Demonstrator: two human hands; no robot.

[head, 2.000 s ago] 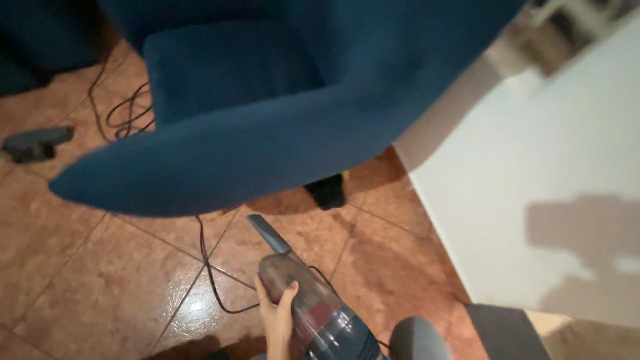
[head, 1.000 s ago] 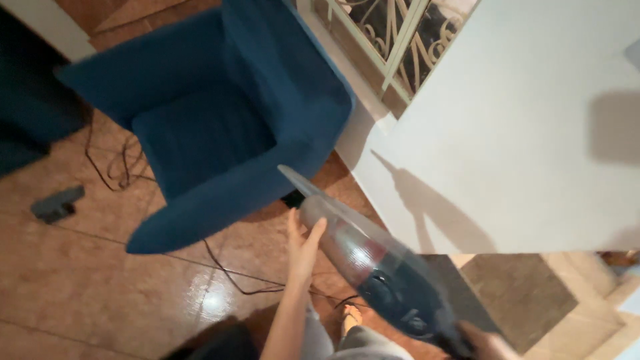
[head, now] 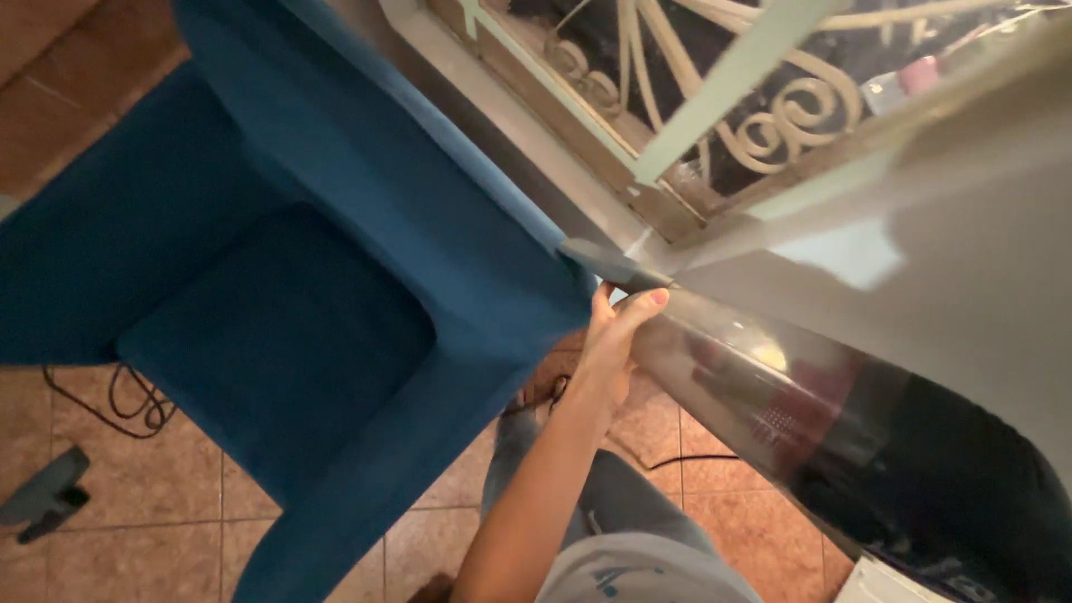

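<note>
A handheld vacuum cleaner with a clear dust canister and dark body slants across the right side, raised close to my view. My left hand grips the canister's front end, thumb on top, just behind the grey crevice nozzle. The nozzle's tip is at the top rear edge of a blue upholstered armchair; whether it touches the fabric I cannot tell. My right hand is out of view, and the vacuum's rear end runs past the lower right edge.
A window with a metal frame and scrolled grille stands behind the armchair, beside a pale wall. On the tiled floor lie a grey vacuum floor head and a coiled black cable. My legs are below.
The vacuum has risen from low near the floor to the armchair's top rear edge by the window. My left hand stays on its front. My right hand, partly seen a second ago, has left view.
</note>
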